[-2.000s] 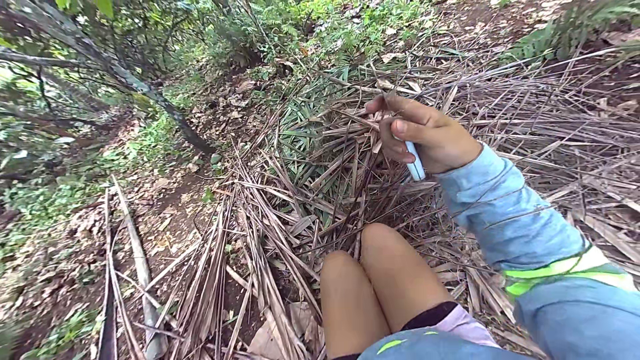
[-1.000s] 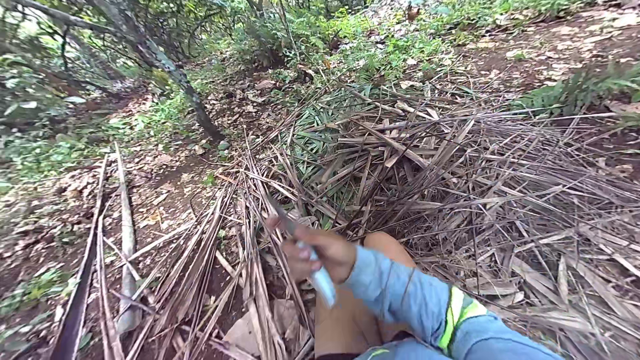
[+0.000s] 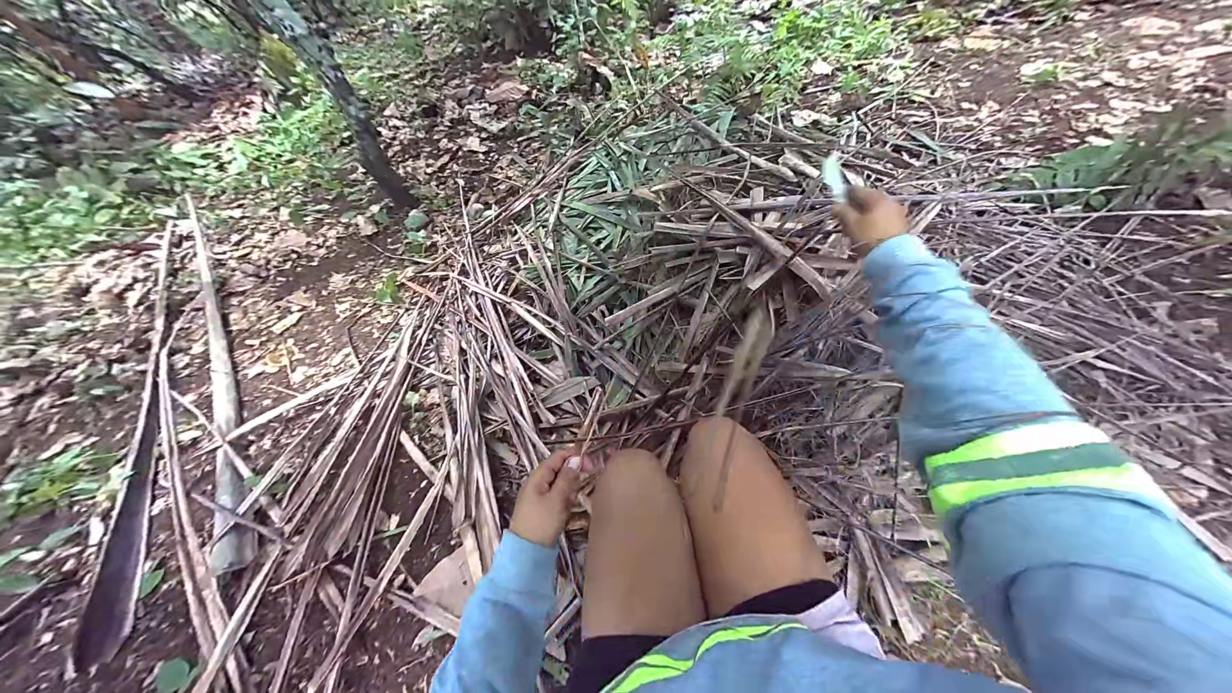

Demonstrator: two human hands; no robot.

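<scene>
My right hand (image 3: pixel 871 217) is stretched out over the upper right of the leaf pile, closed around the light-blue handle of a knife (image 3: pixel 835 179); its blade cannot be made out. Beside my knees, my left hand (image 3: pixel 547 496) pinches the end of a thin dry leaf strip (image 3: pixel 589 428). Dry palm leaf strips (image 3: pixel 491 337) lie in front of both hands. A blurred piece of dry leaf (image 3: pixel 749 361) shows above my right knee.
Green palm leaflets (image 3: pixel 602 207) lie among the dry ones. At the left are a pale, bare stalk (image 3: pixel 221 385) and a dark, long husk (image 3: pixel 120 577) on the soil. A slim tree trunk (image 3: pixel 351 106) stands at the upper left, and a fern (image 3: pixel 1136 164) grows at the upper right.
My right hand, low near my knees one second ago, has swung out to the upper right with the knife. My left hand has come into view beside my knees.
</scene>
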